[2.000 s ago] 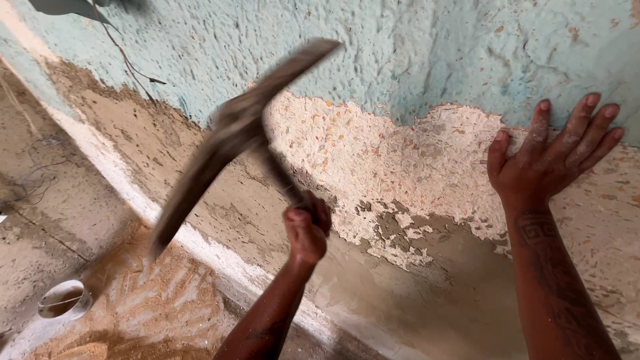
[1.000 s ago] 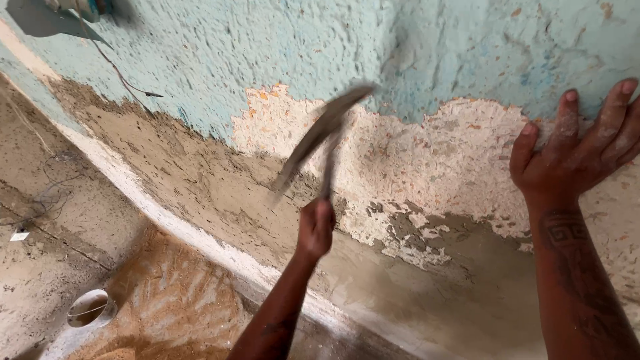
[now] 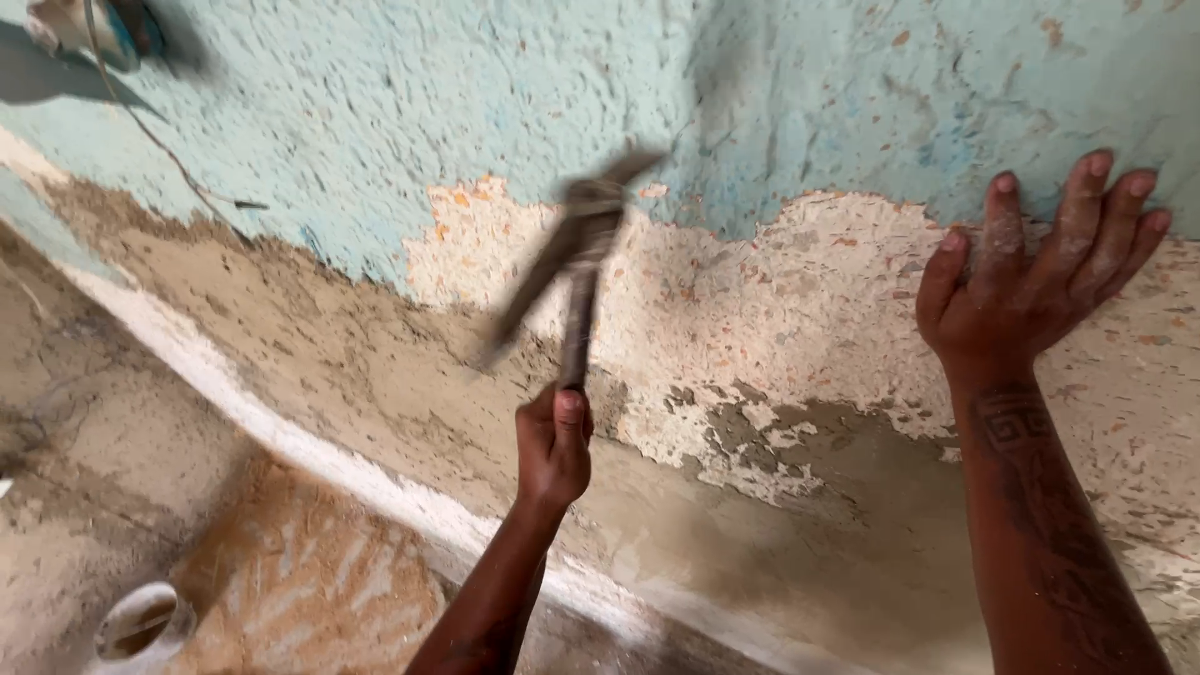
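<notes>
My left hand [image 3: 553,447] grips the short handle of a hand pick [image 3: 589,220], whose long two-ended metal head is blurred. The head is in front of the wall where pale blue-green paint [image 3: 581,84] meets a bare whitish patch [image 3: 797,281]; whether it touches the wall cannot be told. My right hand [image 3: 1041,253] lies flat on the wall at the right, fingers spread, across the paint's ragged lower edge, holding nothing. Below the whitish patch is smooth grey-brown plaster [image 3: 750,553], and rougher plaster [image 3: 309,347] extends to the left.
A white strip [image 3: 309,450] runs diagonally along the wall's base. A round white container [image 3: 145,623] stands on the floor at bottom left, beside brown sandy material [image 3: 309,572]. At top left, a thin wire [image 3: 155,136] hangs by a fixture [image 3: 98,33] on the wall.
The pick in my left hand has swung; two seconds ago its head appeared larger and farther left. My right hand remains spread on the wall. The view has shifted slightly.
</notes>
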